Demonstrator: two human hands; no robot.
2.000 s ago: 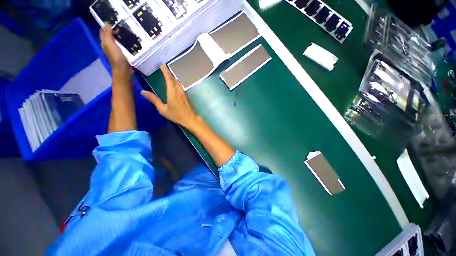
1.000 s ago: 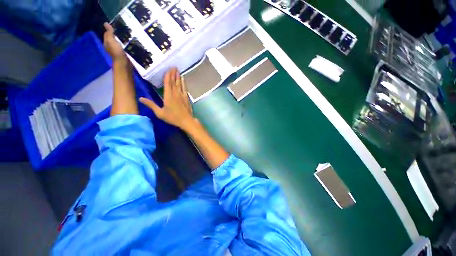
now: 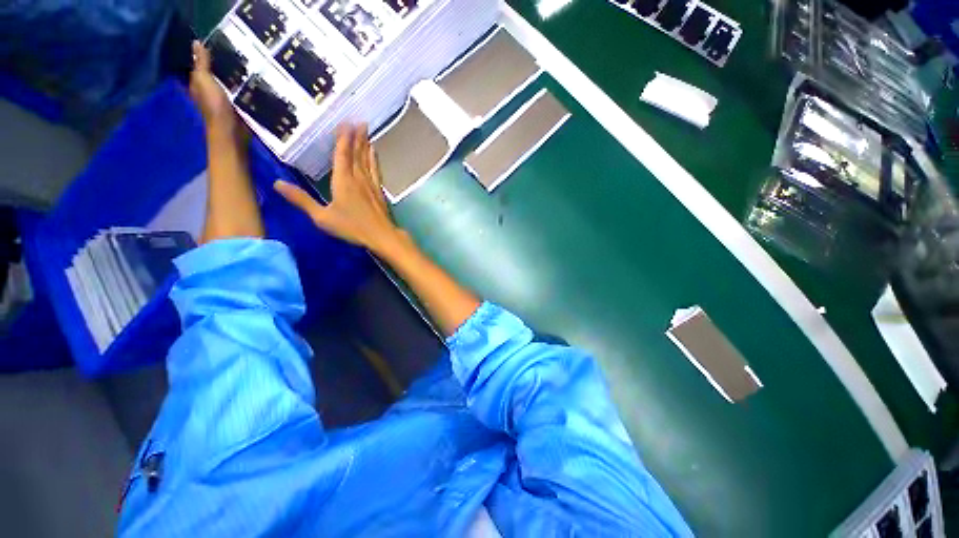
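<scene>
White parts trays lie in a stack (image 3: 368, 89) at the upper left of the bench. The top tray's pockets hold black phone parts (image 3: 305, 68) with small gold spots. My left hand (image 3: 213, 100) lies against the stack's left edge, seen edge-on; its grip is unclear. My right hand (image 3: 355, 200) is open, fingers extended at the stack's near side, thumb spread away. Grey-brown sticker sheets with white edges (image 3: 410, 156) lie beside the stack, one close to my right fingertips. Another strip (image 3: 517, 140) lies just right of them.
A further sticker sheet (image 3: 715, 355) lies farther right. White scraps (image 3: 678, 100), a strip of dark parts (image 3: 678, 26) and clear plastic trays (image 3: 841, 147) lie across the bench. Another tray stack (image 3: 899, 504) shows lower right. A blue bin (image 3: 79, 305) with stacked sheets stands left.
The view has shifted slightly. My right fingers are now straighter and closer together at the stack's near side. My left hand stays at the stack's left edge.
</scene>
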